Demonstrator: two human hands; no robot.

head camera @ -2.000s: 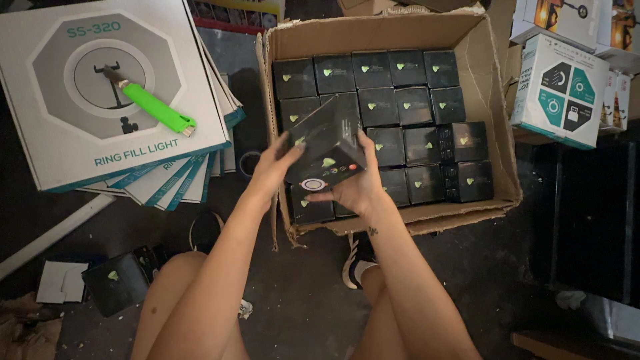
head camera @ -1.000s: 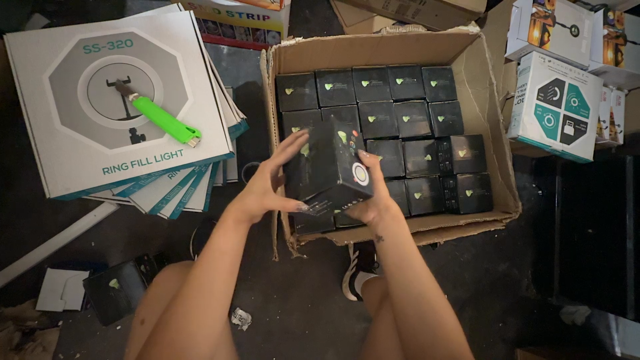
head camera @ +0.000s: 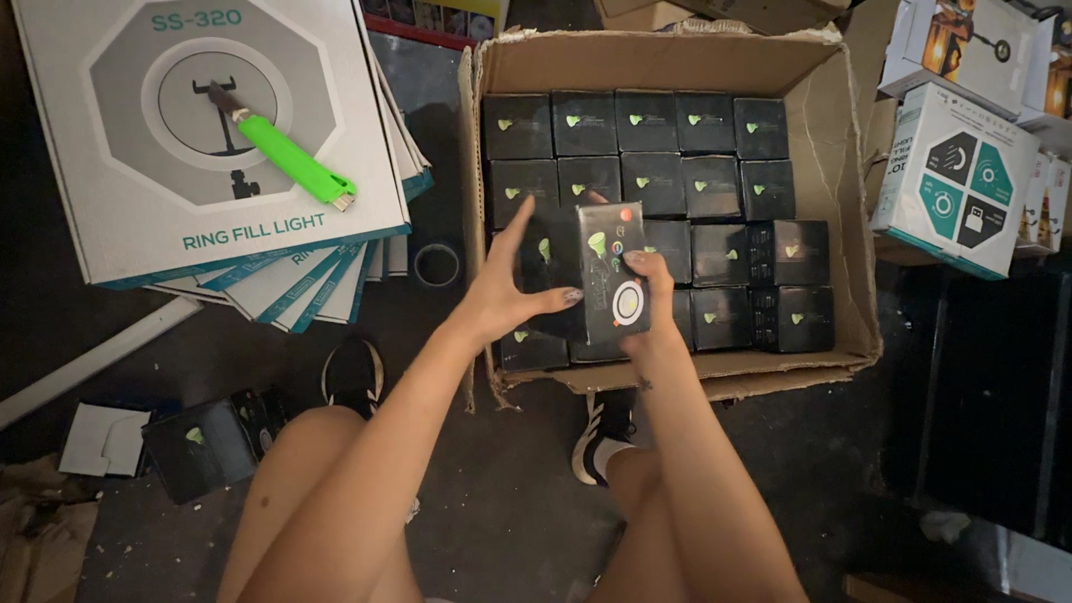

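A small black product box (head camera: 614,272) with a light's picture on its side is held above the open cardboard carton (head camera: 670,67). My right hand (head camera: 657,293) grips it at its right side, thumb on the printed face. At its left side my left hand (head camera: 511,289) is spread, the thumb tip at or close to the box edge; whether it touches cannot be told. Rows of similar black boxes (head camera: 647,120) fill much of the carton. A utility knife with a green handle (head camera: 293,157) lies on a white ring fill light box (head camera: 59,159).
More flat white boxes (head camera: 310,285) lie fanned beneath the top one. A tape roll (head camera: 436,265) is left of the carton. Product boxes (head camera: 963,180) stand at the right. At lower left are a black box (head camera: 205,448) and a white one (head camera: 105,440). My feet are near the carton.
The held box has been turned, so its printed side with the light's picture now faces up toward me. My left hand has opened wider beside it.
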